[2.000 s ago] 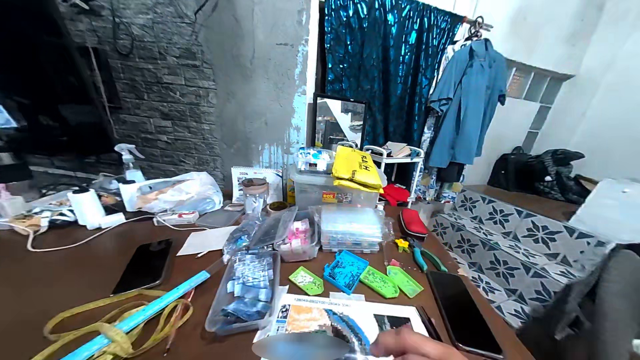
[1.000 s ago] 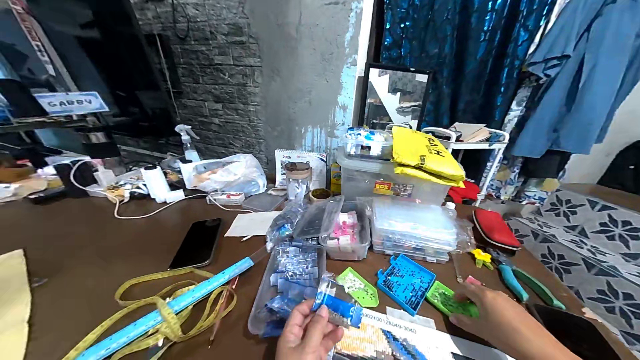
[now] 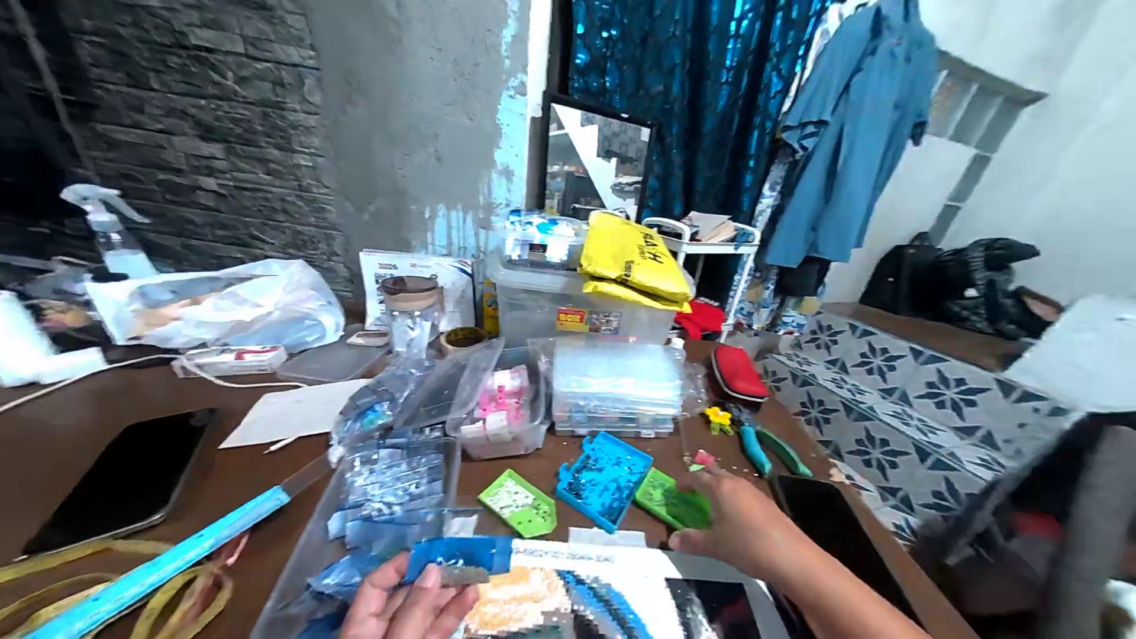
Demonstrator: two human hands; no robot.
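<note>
My left hand [image 3: 413,599] holds a small blue packet [image 3: 460,555] between thumb and fingers, over the left edge of a partly covered diamond-painting canvas [image 3: 612,590]. My right hand [image 3: 732,510] reaches to a green bead tray [image 3: 672,499], its fingers at the tray's right side; whether they grip it is unclear. A blue tray with dark beads [image 3: 606,479] lies left of that, then a green tray with pale beads [image 3: 518,503]. Left of the canvas stands a clear plastic container [image 3: 451,470] full of small blue packets [image 3: 390,484].
Behind the trays are a box of pink packets [image 3: 501,404] and stacked clear cases [image 3: 617,390]. Teal-handled pliers [image 3: 759,448], a red pouch [image 3: 738,373] and a phone [image 3: 839,537] lie right. At left are another phone [image 3: 124,470], a blue stick [image 3: 169,568] and yellow tape [image 3: 186,603].
The blue packet in my left hand now sits lower, by the canvas edge. My right hand, low over the canvas two seconds ago, is at the green tray. The view has shifted.
</note>
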